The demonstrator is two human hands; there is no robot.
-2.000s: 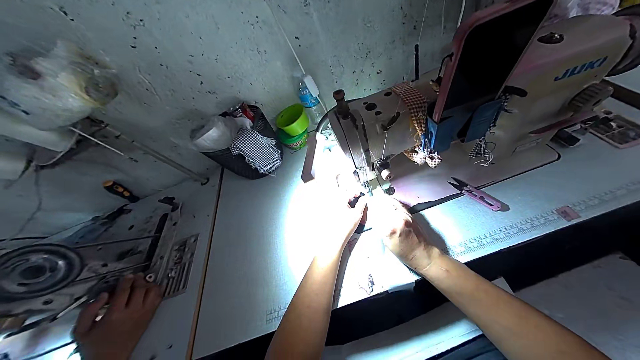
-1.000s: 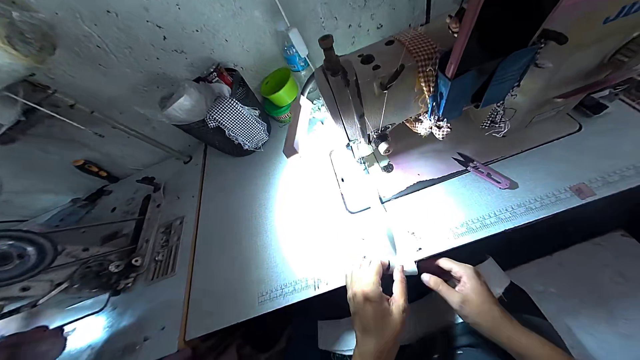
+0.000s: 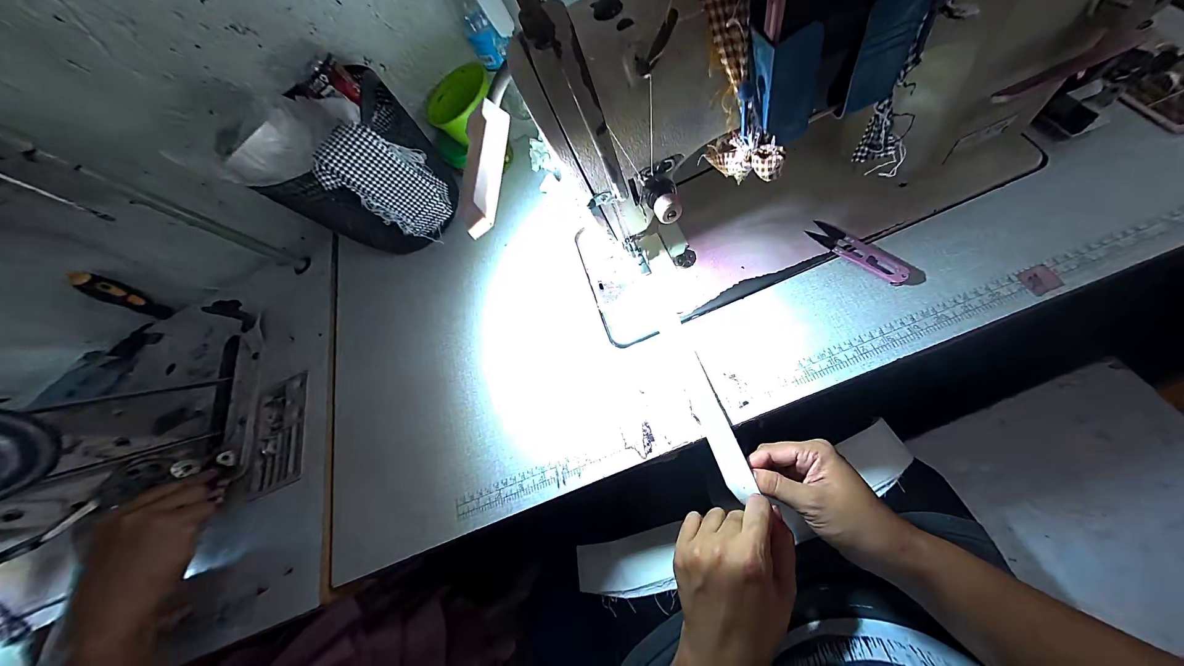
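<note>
A narrow strip of white fabric (image 3: 723,442) runs from the glare by the sewing machine's needle area (image 3: 640,259) down over the table's front edge. Its lower part is pinched between the fingertips of my left hand (image 3: 735,573) and my right hand (image 3: 819,486), which are close together above my lap. Wider white cloth (image 3: 629,561) with frayed edges lies across my lap under both hands. Pink thread snips (image 3: 865,254) rest on the table to the right of the needle. Bright lamp light hides the strip's upper end.
A black bin (image 3: 398,236) with checked cloth (image 3: 384,176) and a green cup (image 3: 455,100) stand by the wall. Measuring tape markings (image 3: 925,324) line the table's front edge. At left, a co-worker's hand (image 3: 148,546) is at another machine. A screwdriver (image 3: 120,294) lies beyond it.
Two seconds ago both my hands were at the needle; they moved down to the table's front edge and now are over my lap with the strip. The view has moved closer. The co-worker's hand has moved.
</note>
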